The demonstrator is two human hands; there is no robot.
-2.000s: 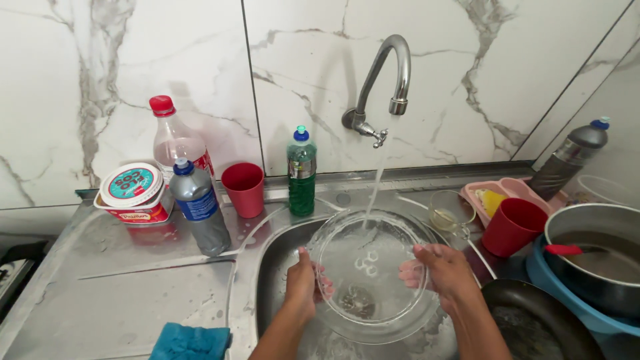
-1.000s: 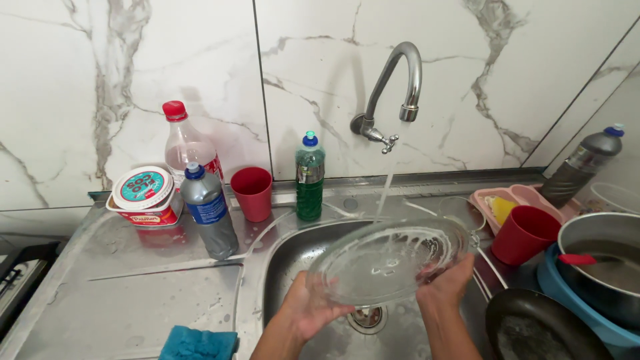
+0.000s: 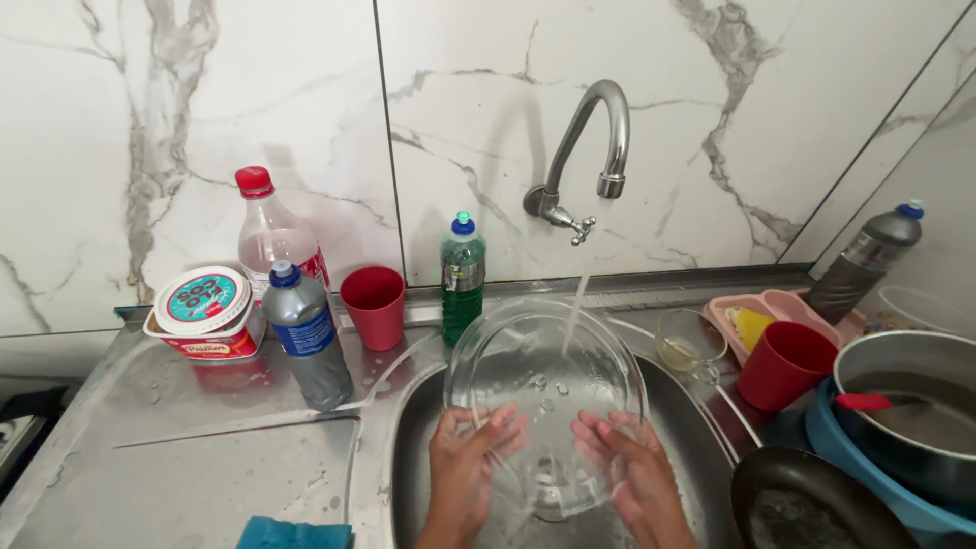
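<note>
A clear glass dish (image 3: 549,374) is tilted above the stainless steel sink (image 3: 415,473), gripped at both sides. My left hand (image 3: 476,457) holds its left edge, the thumb over the rim and the fingers seen through the glass. On the right edge, my right hand (image 3: 629,465) grips in the same way. From the chrome faucet (image 3: 612,183) a stream of water runs down into the dish. The drain shows through the glass below.
Left of the sink stand a margarine tub (image 3: 206,313), bottles, a red cup (image 3: 374,305) and a blue cloth (image 3: 293,534). Green detergent (image 3: 463,282) stands behind. To the right are a glass cup (image 3: 690,343), another red cup (image 3: 785,366), a pot (image 3: 915,366) and a dark pan (image 3: 808,496).
The dish was held flatter a second ago; now it is tilted up with its round face toward me, and the water falls onto it. Both hands still hold it.
</note>
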